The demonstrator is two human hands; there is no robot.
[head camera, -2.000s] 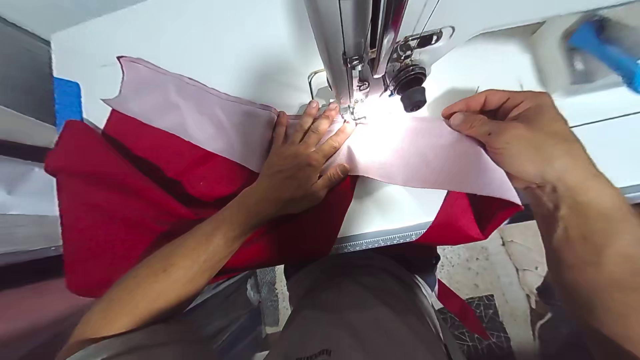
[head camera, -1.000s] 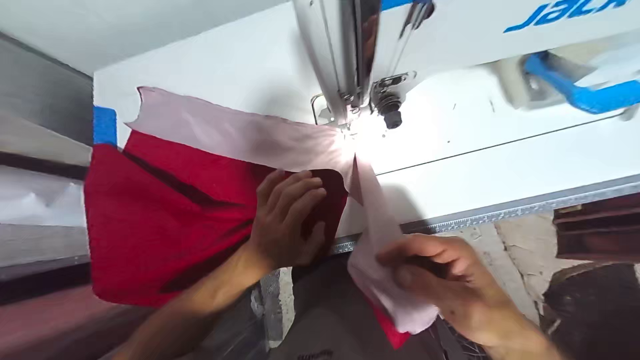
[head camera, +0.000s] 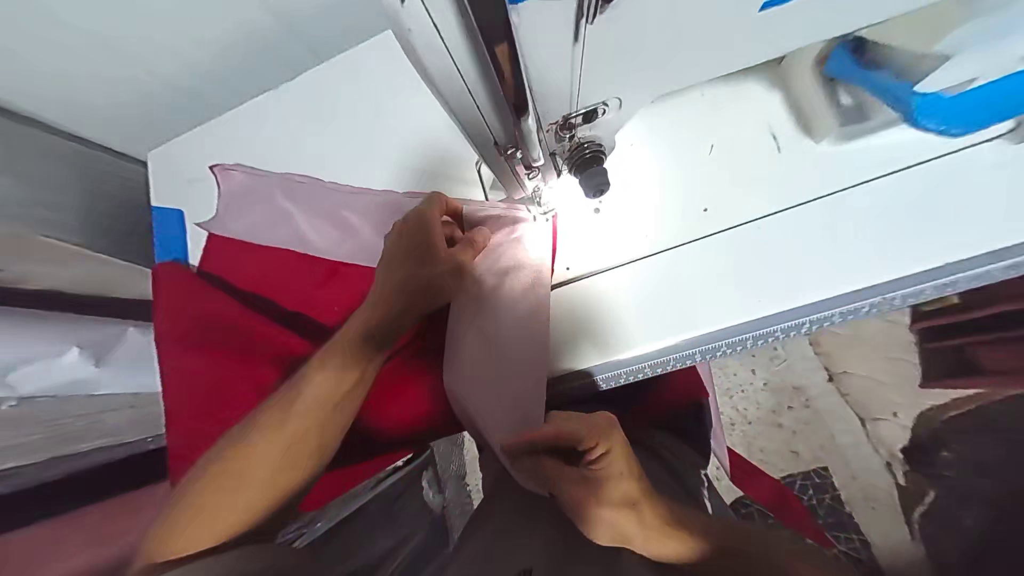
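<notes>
Pale pink fabric (head camera: 504, 320) runs from the left to the lit presser foot (head camera: 542, 198) of a sewing machine, then turns down toward me over the table's front edge. Red fabric (head camera: 240, 368) lies under it on the left and hangs over the edge. My left hand (head camera: 428, 260) pinches the pink fabric just left of the presser foot, thumb and forefinger together. Below the table edge, my right hand (head camera: 596, 480) grips the lower end of the pink strip; its fingertips are blurred.
The white sewing table (head camera: 768, 264) has a measuring tape (head camera: 720, 348) along its front edge. A blue-handled object (head camera: 944, 108) lies at the upper right, beside a light tray-like part. Blue tape (head camera: 170, 234) marks the left edge. More red fabric (head camera: 776, 496) hangs at the lower right.
The pink strip, stretched right of the foot two seconds ago, now hangs down toward me. My right hand has come down with it. My left hand has moved up from the red fabric onto the pink.
</notes>
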